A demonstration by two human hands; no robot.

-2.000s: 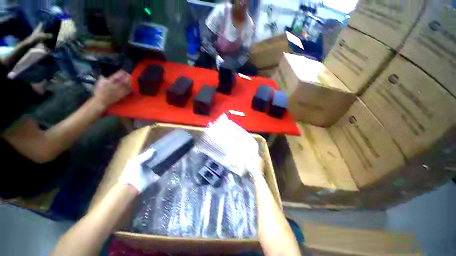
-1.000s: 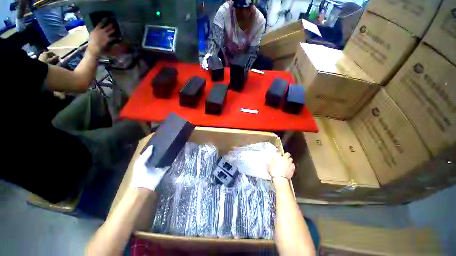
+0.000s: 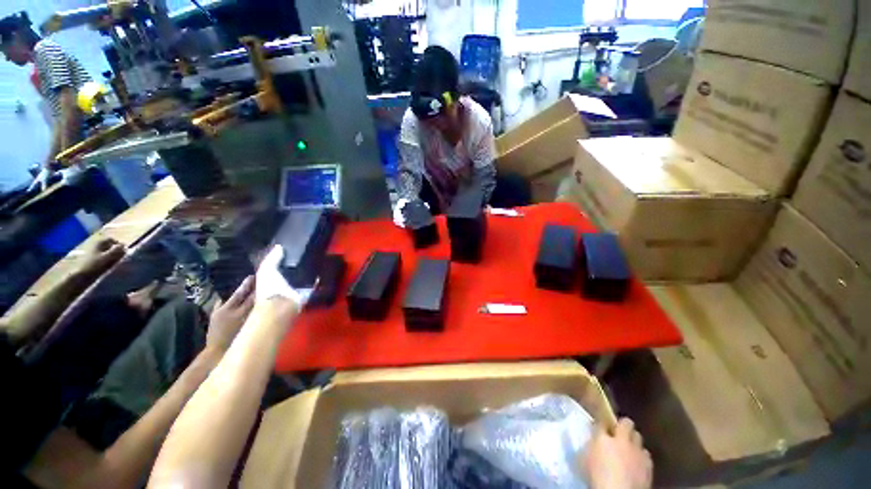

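My left hand [image 3: 279,280], in a white glove, holds a black housing [image 3: 300,235] at the left end of the red table [image 3: 535,346], above or against another dark housing [image 3: 329,277]. My right hand [image 3: 619,460], bare, is at the carton's right edge, beside a crumpled clear bag [image 3: 540,435]; whether it grips the bag or the rim cannot be told. The open carton [image 3: 458,375] holds upright bubble bags [image 3: 392,447]. Two housings [image 3: 374,285] [image 3: 426,293] stand mid-table, and two more [image 3: 557,256] [image 3: 604,265] stand at the right.
A person across the table [image 3: 446,148] has gloved hands at dark housings [image 3: 466,227]. A seated person's hand [image 3: 229,310] is close to my left forearm. A machine with a blue screen [image 3: 311,186] stands at left, stacked cartons [image 3: 754,119] at right. A white strip [image 3: 503,309] lies on the table.
My left hand has carried the housing from above the carton forward to the table's left end. The view has tilted up. The neighbour's raised hand has come down. My right hand stays by the carton's right side.
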